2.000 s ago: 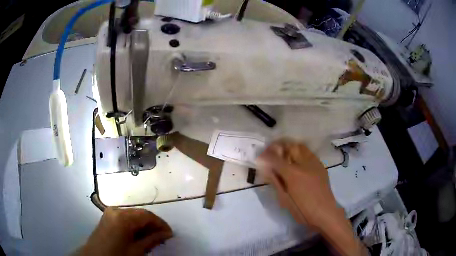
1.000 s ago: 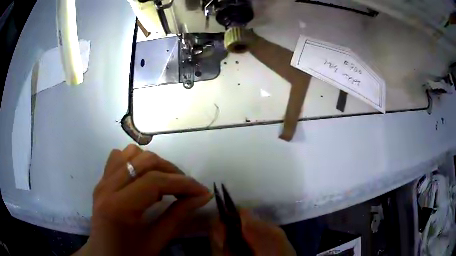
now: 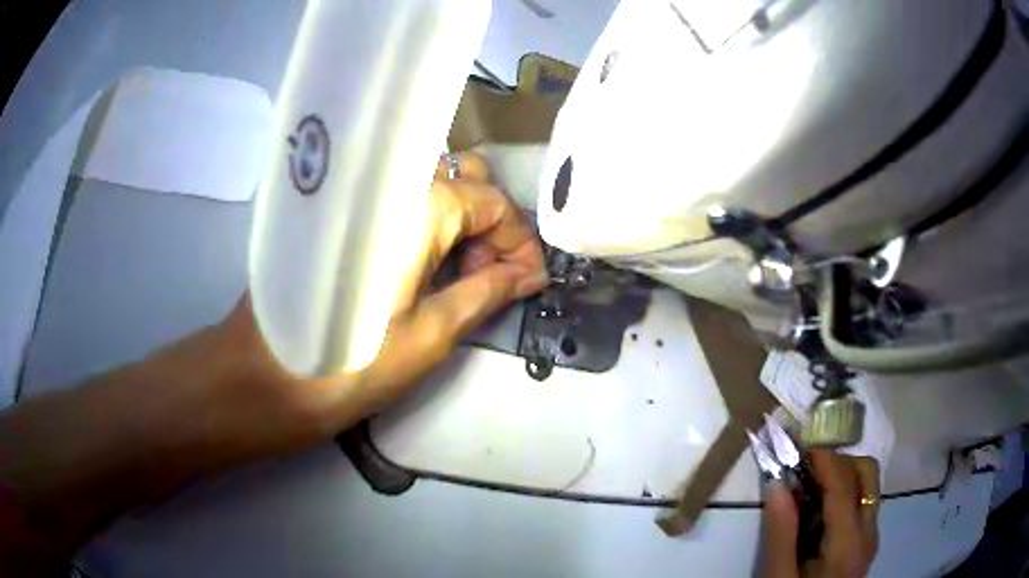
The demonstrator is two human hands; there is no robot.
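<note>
The cream sewing machine head [image 3: 700, 124] fills the upper right, over the shiny needle plate [image 3: 598, 322]. My left hand [image 3: 474, 254] is at the needle area, its thumb and index finger pinched together; any thread between them is too fine to see. The white lamp [image 3: 339, 181] hides part of this hand. My right hand [image 3: 829, 514] holds small dark snips [image 3: 790, 469], blades pointing up and slightly apart, at the lower right beside the brown strip [image 3: 722, 418].
A white paper label [image 3: 790, 384] lies partly hidden behind the machine's knurled knob [image 3: 833, 421]. A white piece [image 3: 175, 130] lies on the table at the upper left. The bed's dark front edge runs below the plate.
The view has moved closer to the machine head and lamp. My left hand has gone from the table front up to the needle area. My right hand, with the snips, has moved right, away from it.
</note>
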